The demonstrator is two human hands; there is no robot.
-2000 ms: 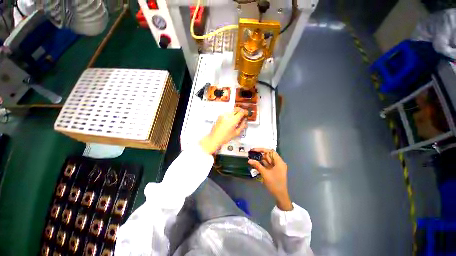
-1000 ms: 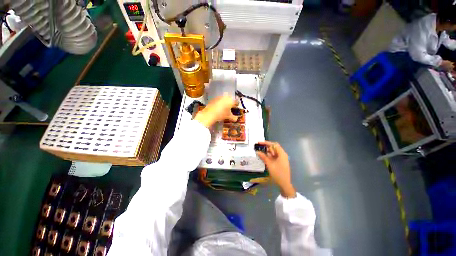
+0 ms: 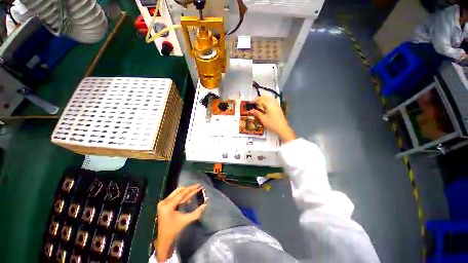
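My left hand (image 3: pixel 179 208) is low at the centre, above my lap, and pinches a small dark housing (image 3: pixel 200 197) with a pale rim. My right hand (image 3: pixel 269 115) is over the press base (image 3: pixel 208 145), with its fingertips on the upper right orange-brown fixture (image 3: pixel 246 107). A dark piece shows at the fingertips; whether they grip it cannot be told. The lower right fixture (image 3: pixel 252 126) and the left fixture (image 3: pixel 223 107), which has a dark centre, lie beside it. The gold press head (image 3: pixel 208 56) stands above and behind the left fixture.
A stack of part sheets (image 3: pixel 115 110) lies on the green bench at left. A black blister tray (image 3: pixel 92 215) with coppery-rimmed housings is at lower left. A yellow hose (image 3: pixel 163 32) runs to the press. A person (image 3: pixel 441 31) in white sits at far right near a blue stool (image 3: pixel 400 68).
My left hand has withdrawn from the fixtures to above my lap and now holds a housing. My right hand has moved up and forward onto the upper right fixture. The view has shifted.
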